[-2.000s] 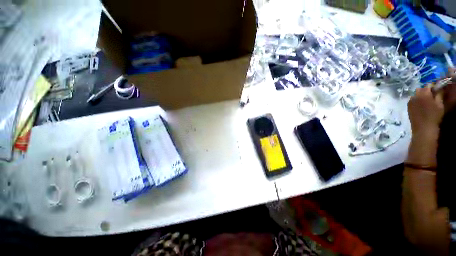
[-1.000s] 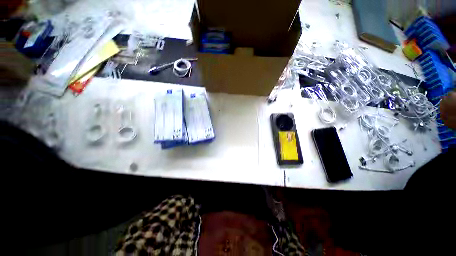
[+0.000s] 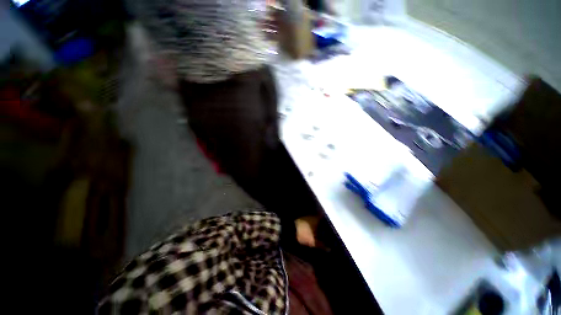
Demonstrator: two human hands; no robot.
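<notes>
The view is strongly blurred. The white and blue retail boxes [image 3: 393, 195] lie on the white table [image 3: 403, 264], right of centre, with nobody touching them. The open brown carton [image 3: 497, 195] stands at the right, with something blue at its opening. A white coiled cable [image 3: 429, 137] lies on the black mat [image 3: 438, 159]. Neither of my hands can be made out. A small skin-toned patch shows below the table edge; I cannot tell what it is.
A person in a patterned light top [image 3: 212, 43] and dark trousers stands at the table's far end. Grey floor [image 3: 175, 166] runs along the left. Blurred small items lie on the table near the person. The dark device [image 3: 490, 303] is cut off at the bottom right.
My view has swung left, so the table now runs diagonally and the boxes and carton appear farther right. The phone and most of the cable heap have left the picture.
</notes>
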